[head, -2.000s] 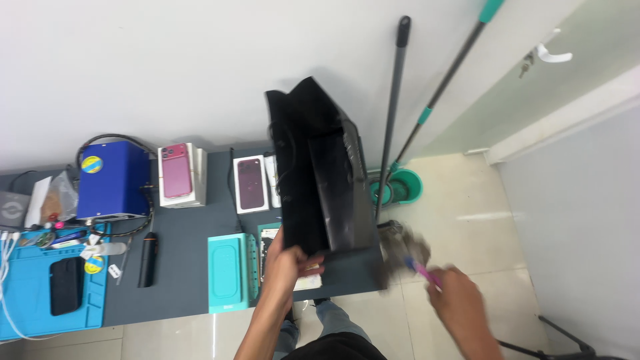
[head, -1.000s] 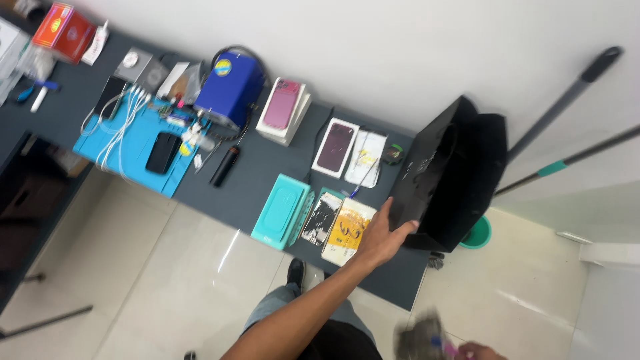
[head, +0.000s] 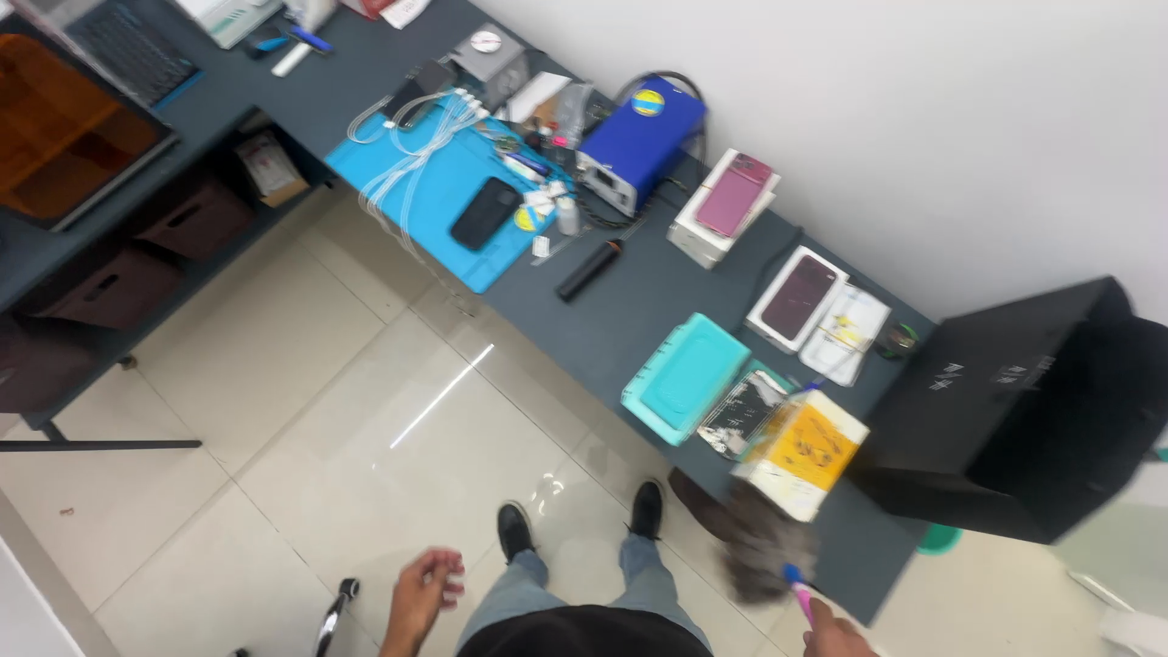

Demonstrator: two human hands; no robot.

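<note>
My right hand point(head: 835, 631), at the bottom right, grips the pink handle of a fluffy grey duster point(head: 762, 547). The duster's blurred head is at the table's front edge, beside a yellow and white box point(head: 808, 452). My left hand point(head: 427, 589) is over the floor left of my legs, fingers partly curled, with nothing in it. A large black bag point(head: 967, 401) stands at the table's right end with its opening facing right. Left of the yellow box lie a dark patterned item point(head: 744, 412) and a turquoise case point(head: 689, 379).
The grey table point(head: 566, 342) also bears boxed phones point(head: 798, 294), a pink phone point(head: 735, 196) on white boxes, a blue device point(head: 643, 141), a black cylinder point(head: 589, 271) and a blue mat point(head: 429, 214) with cables. A chair leg point(head: 333, 616) stands on the floor.
My left hand has let go of the black bag and moved left, away from the table. The duster, still in my right hand, is now at the table's front edge. The view has shifted left.
</note>
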